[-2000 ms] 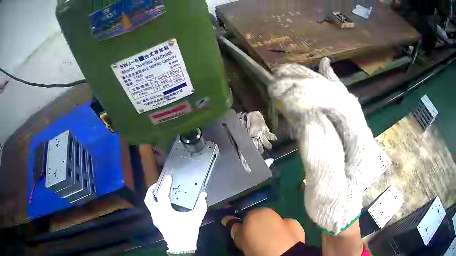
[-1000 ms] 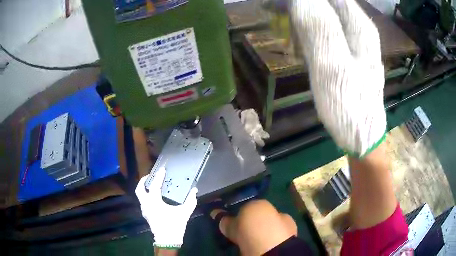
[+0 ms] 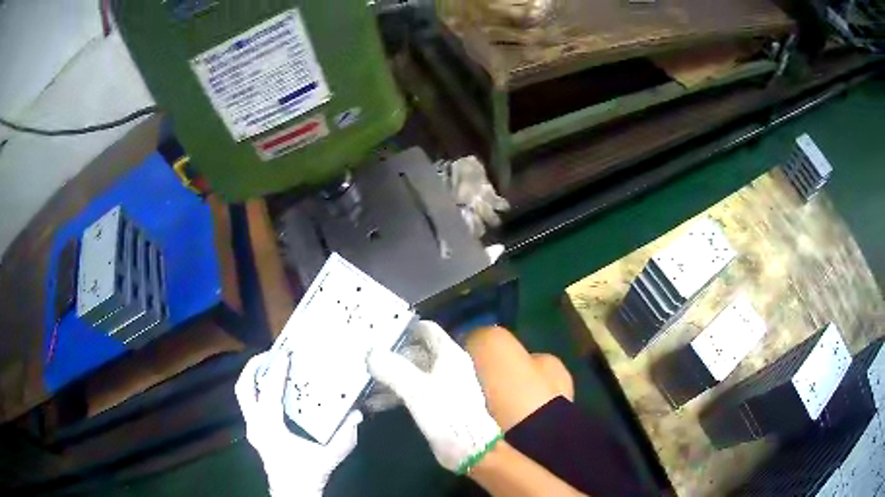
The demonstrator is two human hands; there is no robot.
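A silvery sheet-metal housing (image 3: 340, 340) with small dark holes is held in front of the machine table (image 3: 378, 223), tilted, off the table's near edge. My left hand (image 3: 291, 427), in a white knit glove, grips its lower left end. My right hand (image 3: 432, 388), in a white glove with a green cuff edge, is at its right edge, fingers against it. The green tapping machine head (image 3: 281, 97) stands above the table with the spindle (image 3: 340, 189) below it. The lower fingers of both hands are partly hidden by the housing.
A stack of housings (image 3: 121, 277) sits on the blue sheet (image 3: 189, 233) at left. More stacks (image 3: 684, 257) stand on the pallet board (image 3: 602, 301) at right. Spare gloves (image 3: 474, 194) lie at the table's right edge. A brown bench (image 3: 621, 39) is behind.
The housing has come off the machine table towards me and turned. My right hand has come down from the raised position to the housing. The view has shifted to the right and down.
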